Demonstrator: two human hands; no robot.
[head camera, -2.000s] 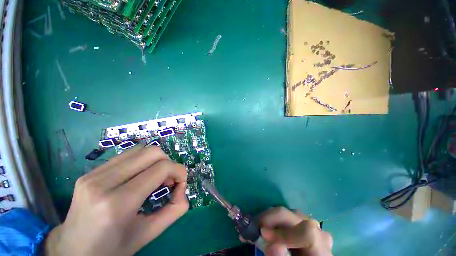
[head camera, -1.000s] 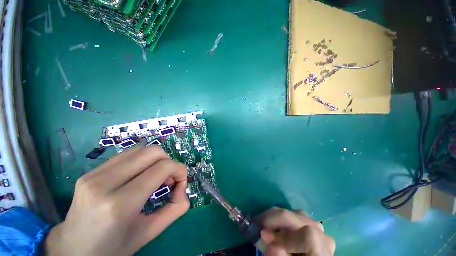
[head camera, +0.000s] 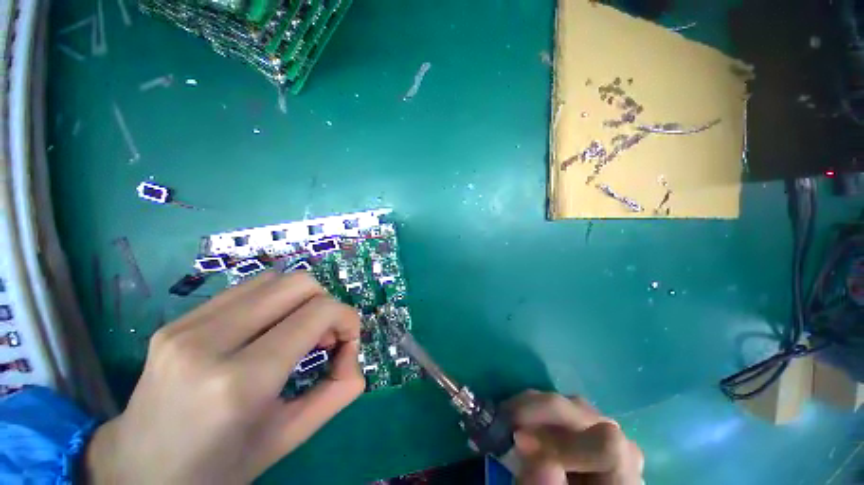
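Observation:
The green PCB panel (head camera: 384, 248) lies flat in front of me, its lower left part hidden by my left hand (head camera: 237, 365). Thumb and forefinger of that hand are pinched together at the panel; a white-outlined module (head camera: 311, 361) shows between the fingers, and what the fingertips grip is hidden. Several more modules, such as this one (head camera: 324, 245), lie along the panel's upper part. My right hand (head camera: 573, 440) holds the soldering iron (head camera: 445, 382), its tip on or just above the panel's middle right.
A loose module (head camera: 153, 192) lies on the green mat at left. A stack of PCB panels (head camera: 275, 43) stands beyond. A cardboard pad (head camera: 654, 118) with solder scraps lies at right, near a dark box and black cables (head camera: 758, 379). A white component tray (head camera: 19, 237) curves along the left edge.
The iron has shifted slightly right on the panel. The whole view has shifted a little. My left hand keeps its pinched pose.

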